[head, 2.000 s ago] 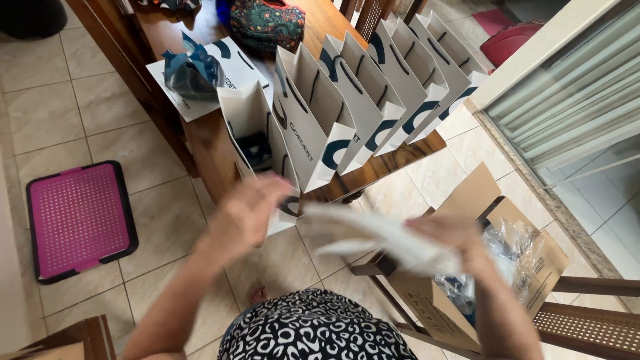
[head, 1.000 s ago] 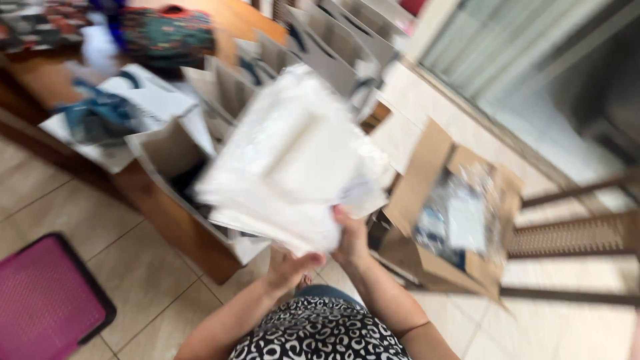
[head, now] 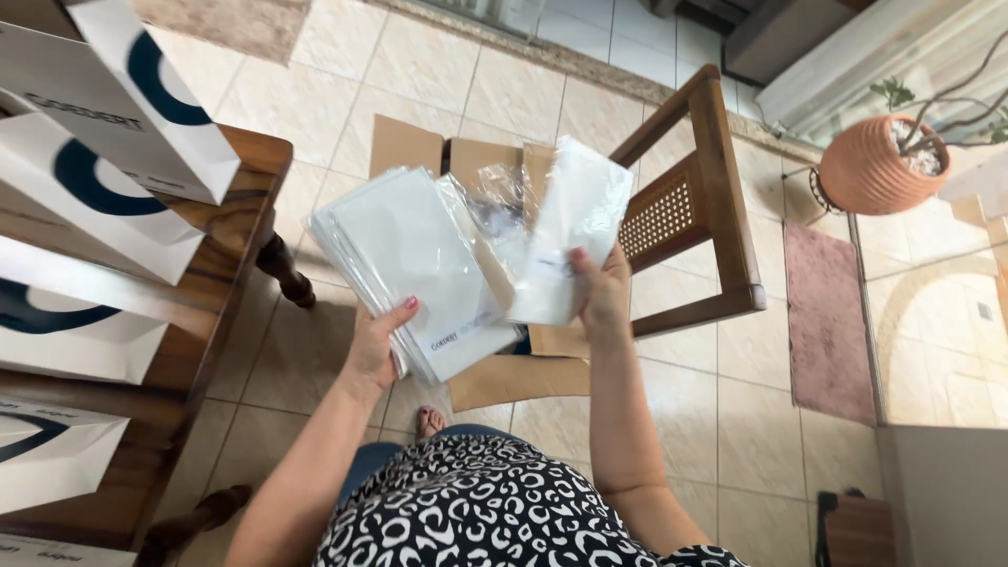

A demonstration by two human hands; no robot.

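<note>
My left hand (head: 378,339) grips a stack of flat white packets (head: 417,268) in clear plastic, its thumb on top near the lower left edge. Dark printing runs along the top packet's lower edge. In my right hand (head: 602,287) is a narrower white packet (head: 579,213) in shiny clear plastic, tilted and close to the stack's right side. Beneath both hands, an open cardboard box (head: 484,161) holds crumpled clear plastic wrapping (head: 504,197); the packets hide much of its inside.
White paper bags (head: 157,157) with dark blue ring shapes stand on a wooden table (head: 252,173) at the left. A wooden chair with a cane back (head: 728,189) is right of the box. Farther right are a terracotta plant pot (head: 874,165) and a pink mat (head: 827,323).
The view has swung right, toward the box. One second ago both hands held the white packets together; now the narrower packet is apart from the stack, in my right hand.
</note>
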